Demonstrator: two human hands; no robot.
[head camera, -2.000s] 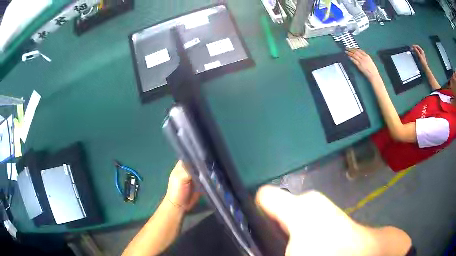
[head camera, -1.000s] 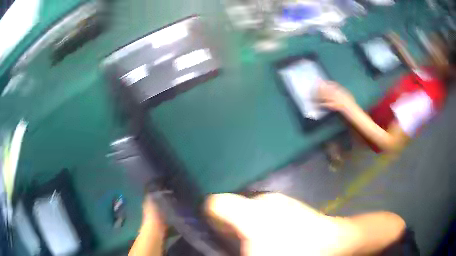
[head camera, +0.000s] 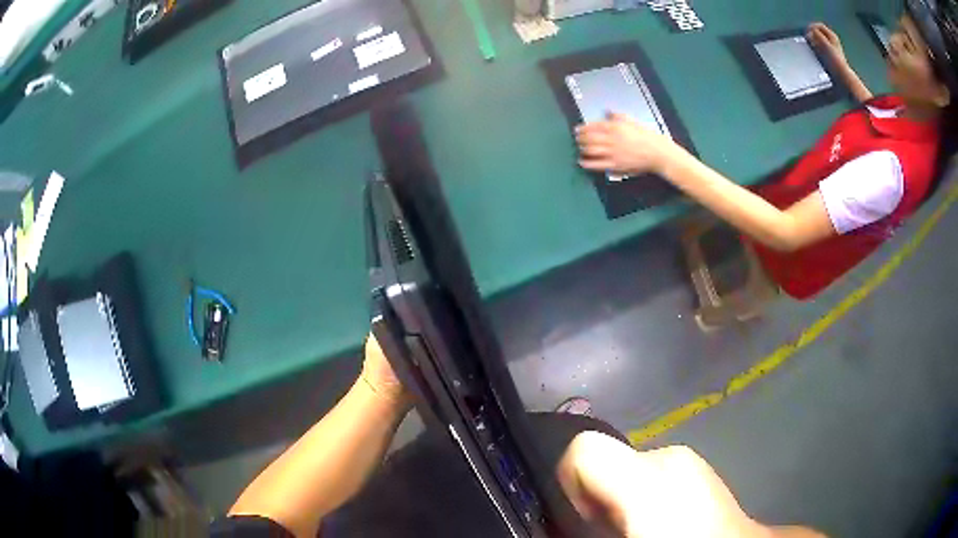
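A dark laptop is held up on its edge in the middle, close to the camera. Its side edge with ports and a vent faces me. My left hand holds it from the left side, its fingers mostly hidden behind the laptop. My right hand is at the lower right with the thumb against the laptop; it is overexposed and partly cut off by the bottom edge. A dark, thin blurred panel, seen edge-on, runs along the laptop's right side.
A green bench bears a large dark panel with white labels, blue-handled pliers beside a small dark item, and laptops on black mats. A person in a red vest reaches over another laptop.
The view has shifted and become sharper. The laptop stays between both hands and now shows its vent and ports more clearly. The other person's hand has moved over their laptop.
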